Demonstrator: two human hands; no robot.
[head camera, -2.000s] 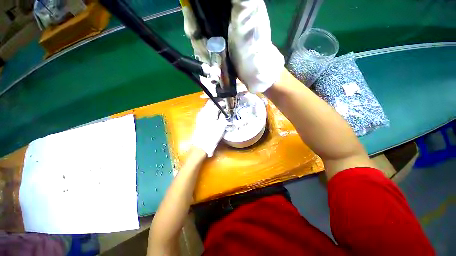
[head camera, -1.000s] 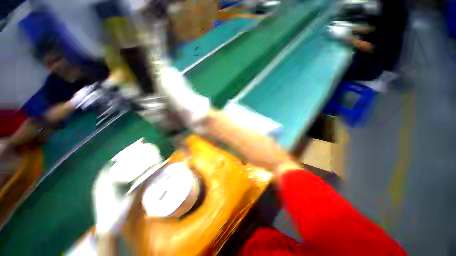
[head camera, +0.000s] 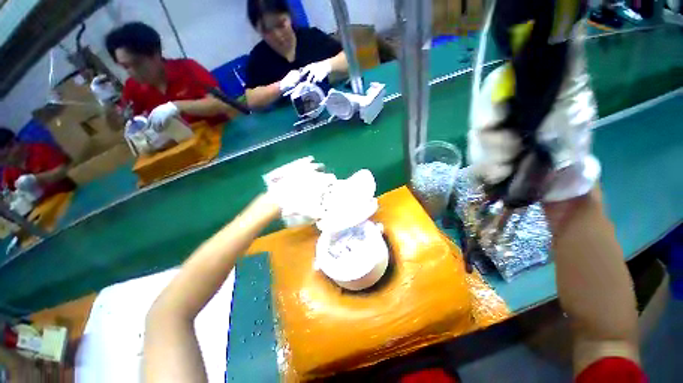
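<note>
The white round appliance housing (head camera: 352, 258) sits in the hole of the orange padded work block (head camera: 419, 299). A white part (head camera: 350, 200) stands tilted at its far edge, next to my left hand. My gloved left hand (head camera: 299, 194) is on the white pieces at the back of the housing; its fingers are partly hidden, and it seems to hold the white part. My gloved right hand (head camera: 535, 127) is at the upper right, shut on the black and yellow power screwdriver (head camera: 528, 168), away from the housing. The driver's lower end is blurred.
A clear tub (head camera: 436, 176) and a screw bag (head camera: 520, 239) lie right of the block, behind a metal post (head camera: 414, 82). A white sheet (head camera: 123, 322) is at left. Several people work across the green belt (head camera: 217, 202). White units (head camera: 341, 105) stand on the far bench.
The view has swung back from the right to the work block. The screwdriver and my right hand are now right of the housing. My left hand is still at the housing's far side.
</note>
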